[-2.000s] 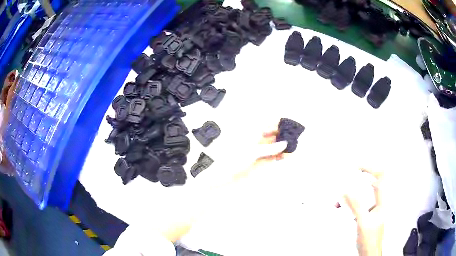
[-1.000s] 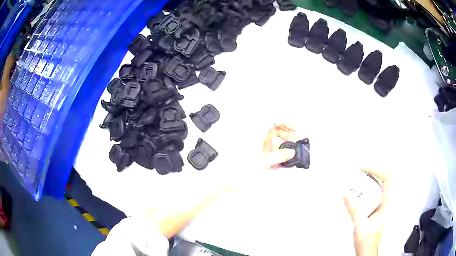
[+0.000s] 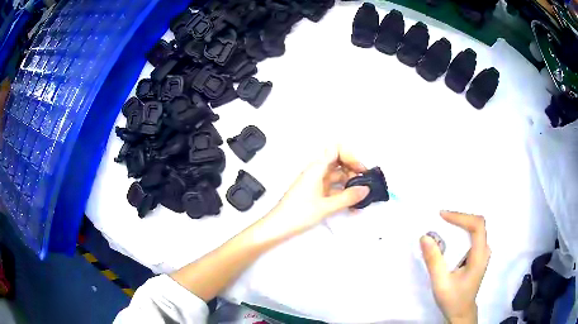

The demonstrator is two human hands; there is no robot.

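Observation:
My left hand (image 3: 329, 190) holds a black plastic housing (image 3: 374, 188) between thumb and fingers over the middle of the white sheet (image 3: 304, 272). My right hand (image 3: 459, 266) is at lower right, curled around a white glue bottle (image 3: 436, 242) that barely shows against the sheet. A thin teal needle tip (image 3: 393, 195) points at the right edge of the held housing. Two single housings, one upper (image 3: 248, 143) and one lower (image 3: 245, 190), lie between the loose heap (image 3: 184, 126) and my left hand.
Several assembled housings (image 3: 413, 43) stand in a row at the top right. A blue crate (image 3: 95, 139) with a clear blister tray (image 3: 51, 82) tilts at left. Black covers (image 3: 542, 291) lie at lower right beside clear plastic film (image 3: 567, 253).
The held housing has been turned in my left hand, and the needle tip now shows beside it. The lower single housing, tilted earlier, now lies flat. The view has shifted.

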